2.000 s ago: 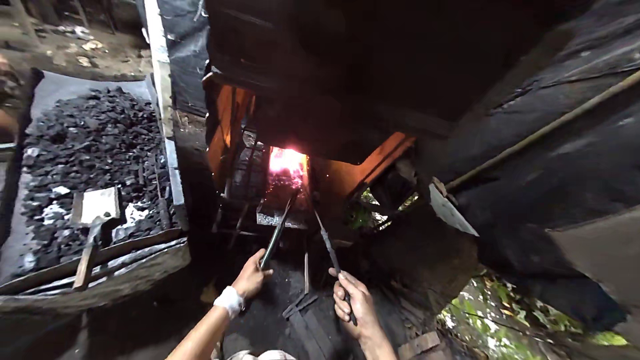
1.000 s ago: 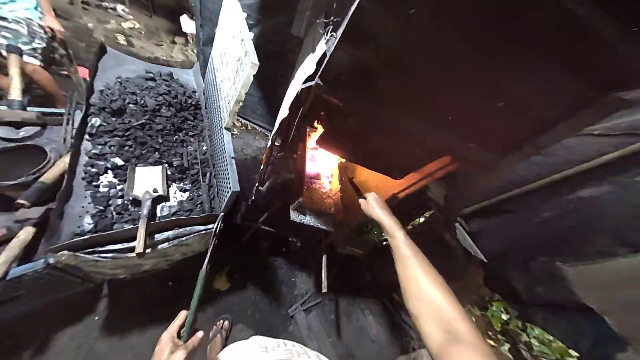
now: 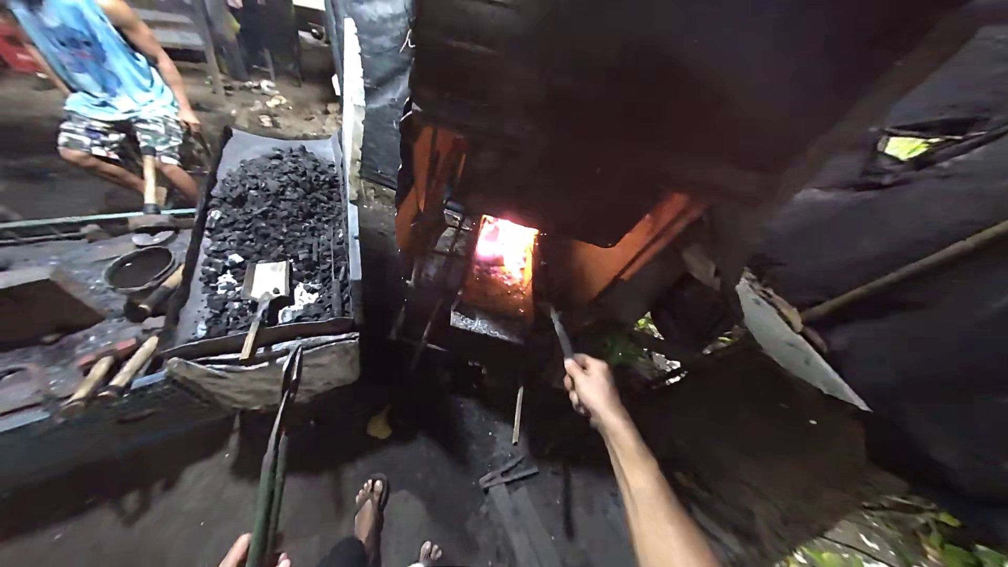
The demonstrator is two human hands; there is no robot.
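Note:
My left hand [image 3: 253, 551], mostly cut off at the bottom edge, grips the handles of long metal tongs [image 3: 277, 449], whose jaws point up beside the charcoal tray's near end. My right hand [image 3: 591, 386] is closed around a dark metal rod or bar [image 3: 561, 335]; its far end lies just right of the forge hearth. Fire [image 3: 506, 248] burns bright white and pink in the forge, with embers and sparks around it. A small shovel [image 3: 267, 282] with a wooden handle rests on the charcoal [image 3: 276, 197].
At the left a bench holds wooden-handled hammers [image 3: 130, 364], a round bowl [image 3: 140, 268] and a metal block [image 3: 43, 303]. A person [image 3: 118, 87] sits beyond it. Dark sheeting hangs over the forge. Metal pieces [image 3: 508, 472] lie on the floor near my sandalled foot [image 3: 370, 508]. A pole [image 3: 906, 272] juts at the right.
Both hands were near the front of the fire two seconds ago. My left hand has since moved back and left with the tongs. My right hand has drawn back from the fire over the last second.

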